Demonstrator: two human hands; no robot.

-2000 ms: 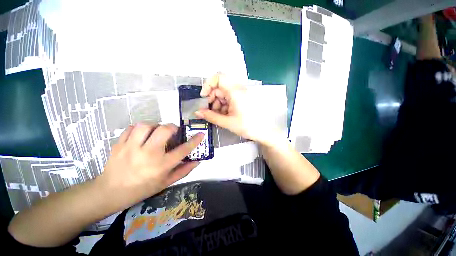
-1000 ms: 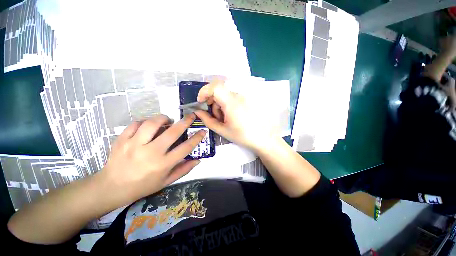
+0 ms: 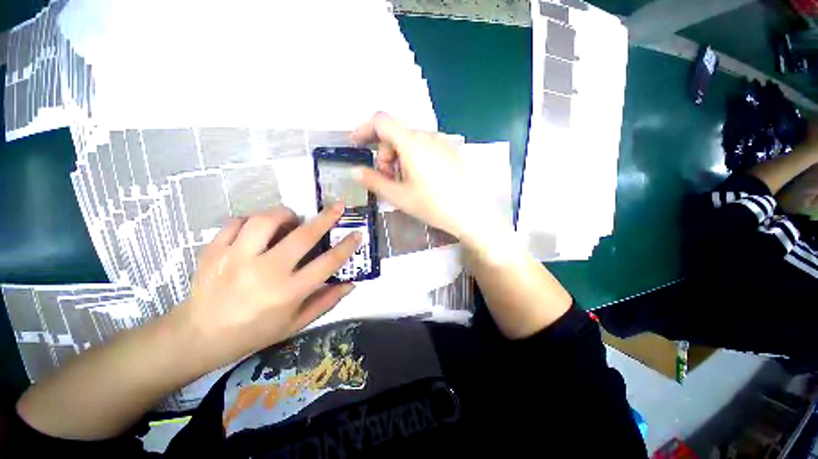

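Note:
A black keypad mobile phone [image 3: 357, 269] lies upright in view on the film sheets, with pale keys at its near end. A greyish screen protective film [image 3: 341, 182] lies over its screen. My left hand [image 3: 260, 269] rests on the phone's left side, with fingertips on the keys and at the film's lower edge. My right hand [image 3: 408, 179] is at the phone's upper right, thumb over the film and index finger by the top edge. A fanned stack of film sheets [image 3: 242, 81] lies under and beyond the phone.
A side stack of film strips [image 3: 578, 134] lies to the right on the green worktop [image 3: 480, 81]. Another phone [image 3: 704, 74] lies at the far right. A neighbouring worker's striped black sleeve [image 3: 762, 224] and a shiny black plastic bag [image 3: 758, 121] are at the right.
The film, raised and folded at my right fingertips one second ago, now lies flat over the phone's screen. My right thumb and index finger have spread apart. My left hand stays on the phone.

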